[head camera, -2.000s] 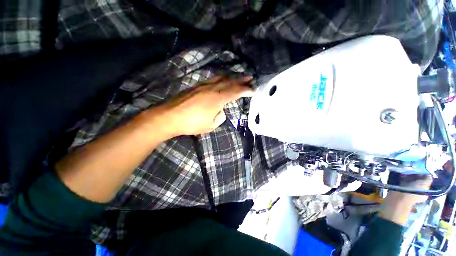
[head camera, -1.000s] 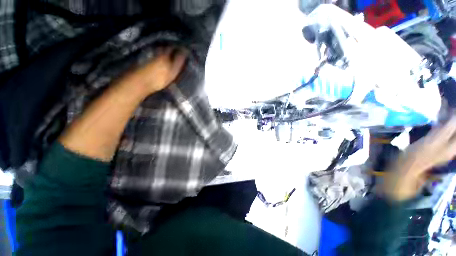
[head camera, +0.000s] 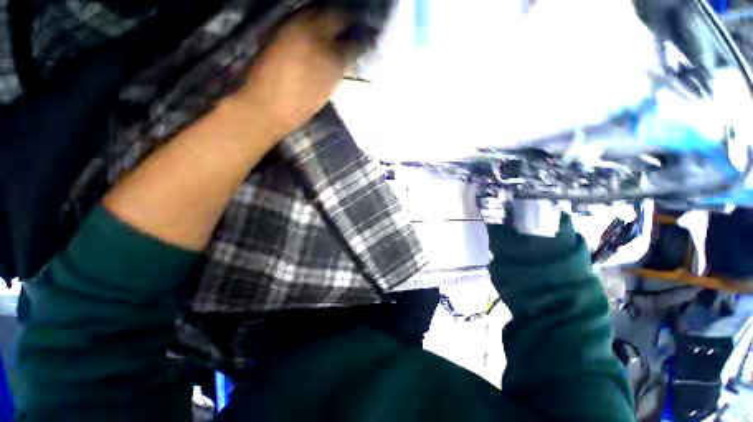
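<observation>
The plaid garment body (head camera: 272, 247) lies in front of me, black, grey and white, with a folded plaid strip (head camera: 363, 206) along its right side. My left hand (head camera: 301, 70) is on the cloth at the upper centre; its fingers are blurred and partly hidden by dark cloth, so its grip cannot be told. The white industrial sewing machine (head camera: 512, 74) is at the upper right, overexposed. My right sleeve reaches up to the machine's lower side; my right hand is hidden behind the machine head. Black fabric (head camera: 49, 181) hangs at the left.
The white table has a ruler-marked front edge (head camera: 450, 280). More dark plaid cloth lies at the upper left. A black crate-like object (head camera: 702, 363) and an orange-brown bar (head camera: 693, 278) are at the lower right. Blue parts show at the bottom left.
The plaid cloth has come away from the machine to the left, its folded strip now exposed. My right arm has swung in from the far right to behind the machine head.
</observation>
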